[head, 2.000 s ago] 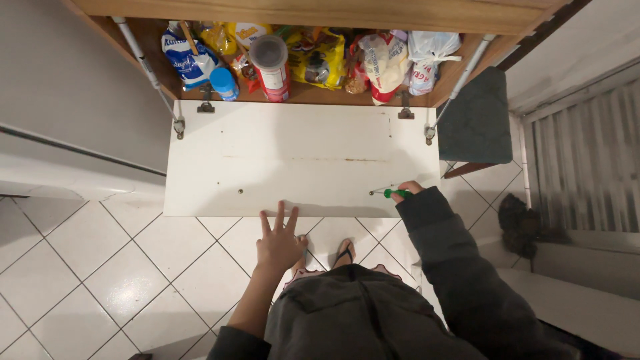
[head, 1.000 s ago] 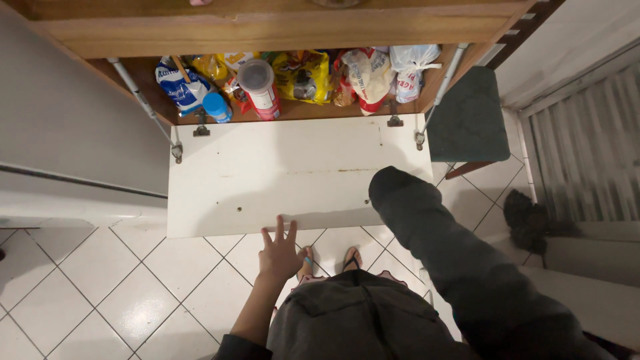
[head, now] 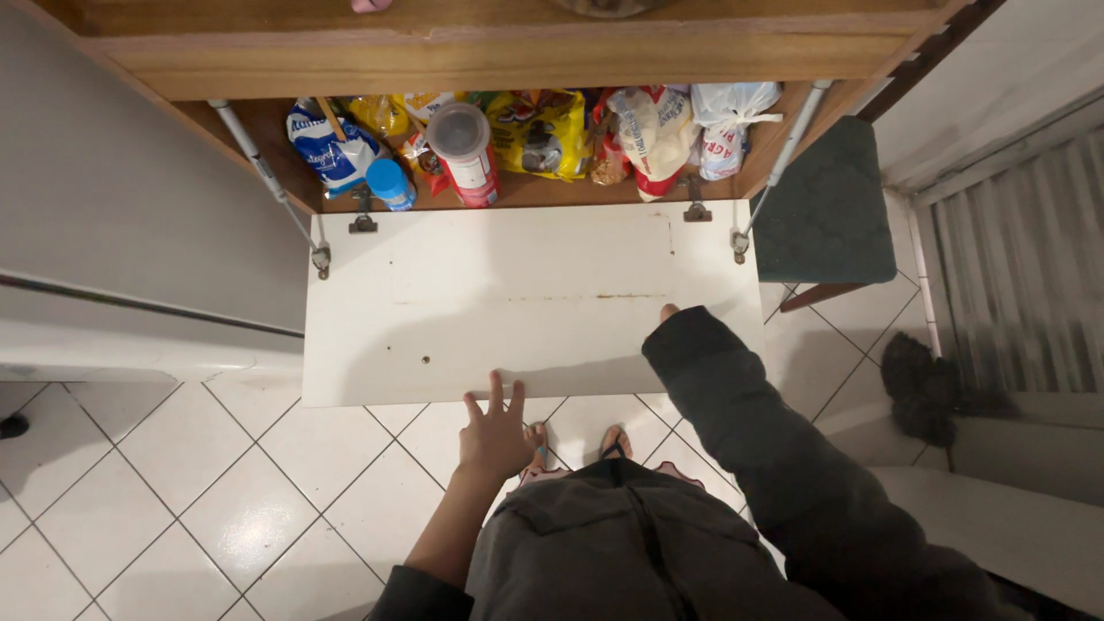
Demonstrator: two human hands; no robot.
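A white cabinet door panel [head: 535, 319] is folded down below a wooden cabinet, held by a metal strut on each side and by hinges. My left hand [head: 496, 440] has its fingers spread, with the fingertips on the panel's front edge. Over the right part of the panel is my right hand [head: 669, 311], almost wholly hidden by the dark sleeve; only a bit of a finger or thumb shows, and what it holds cannot be seen. A small dark hole or screw [head: 425, 360] marks the panel at the left.
Inside the wooden cabinet [head: 517, 65] stand food bags, a red canister with a clear lid [head: 473, 159] and a blue-lidded jar [head: 391, 183]. A dark padded stool [head: 824, 211] is at the right. A dark furry thing [head: 918, 388] lies on the tiled floor.
Two seconds ago my right hand showed a green-handled screwdriver over the panel's right part; now the sleeve covers the hand and no tool shows. My left hand stays at the front edge.
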